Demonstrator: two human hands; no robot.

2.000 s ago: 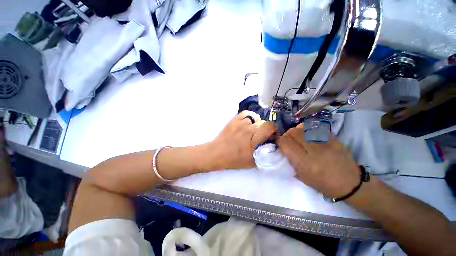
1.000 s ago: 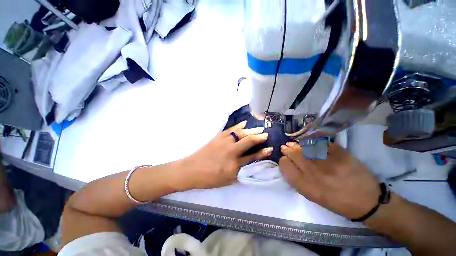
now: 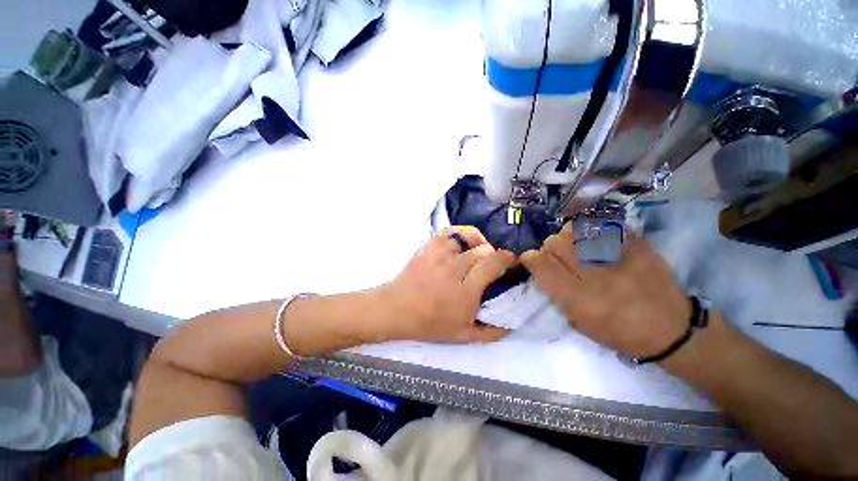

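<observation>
The dark navy fabric (image 3: 484, 211) lies under the presser foot (image 3: 529, 195), layered with pale grey fabric (image 3: 513, 310) that shows below it and at its left edge. My left hand (image 3: 437, 287) pinches the fabric edge with thumb and fingertips just in front of the foot. My right hand (image 3: 611, 291) grips the same edge beside it, fingertips nearly touching the left ones. A small grey block (image 3: 598, 239) on the machine partly covers my right fingers. The needle itself is too small to make out.
The white sewing machine head (image 3: 522, 122) stands over the work. A heap of cut pieces (image 3: 183, 103) lies upper left, with a grey vented box (image 3: 42, 146) beyond. A measuring tape (image 3: 452, 399) lines the front edge. Another person's arm (image 3: 17, 319) is far left.
The left fingers, spread flat on the dark fabric a second ago, are now drawn together at its front edge. The pale roll has opened out between the hands. The camera view has also shifted.
</observation>
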